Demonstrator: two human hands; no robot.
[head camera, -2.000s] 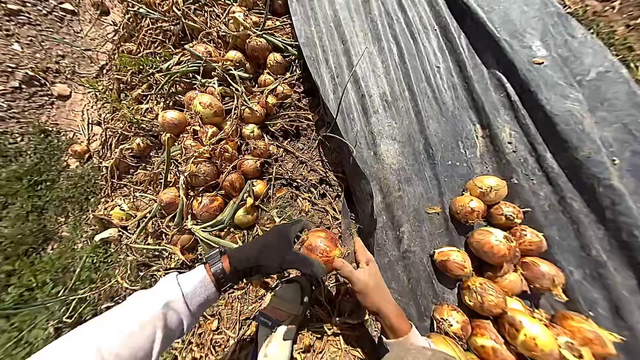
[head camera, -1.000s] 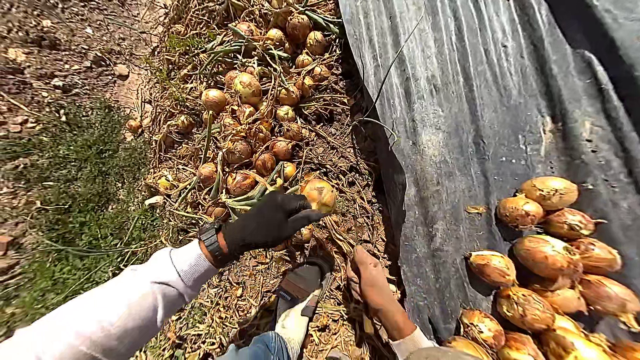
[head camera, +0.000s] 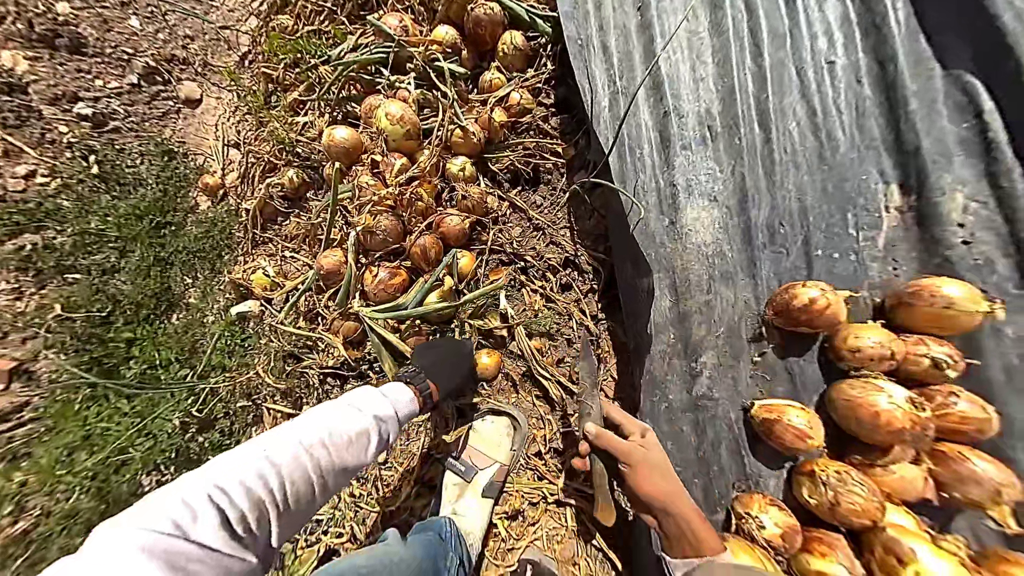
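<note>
My left hand, in a black glove with a watch at the wrist, is low over the dry stalks, right beside a small yellow onion. Its fingers are hidden, so its grip does not show. In my bare right hand is a knife, its blade pointing up and away and its light handle end showing below the fingers. Several onions with dry and green tops lie on the ground beyond my left hand. To the right of my right hand, a pile of trimmed onions rests on a dark plastic sheet.
The dark sheet covers the ground on the right, with a raised edge along the stalks and a thin dry stem over it. My sandalled foot stands between my hands. Green weeds and bare soil with stones lie at the left.
The onion that was at my left hand one second ago is not seen there now, and that hand is down at the stalks. The knife in my right hand now shows plainly.
</note>
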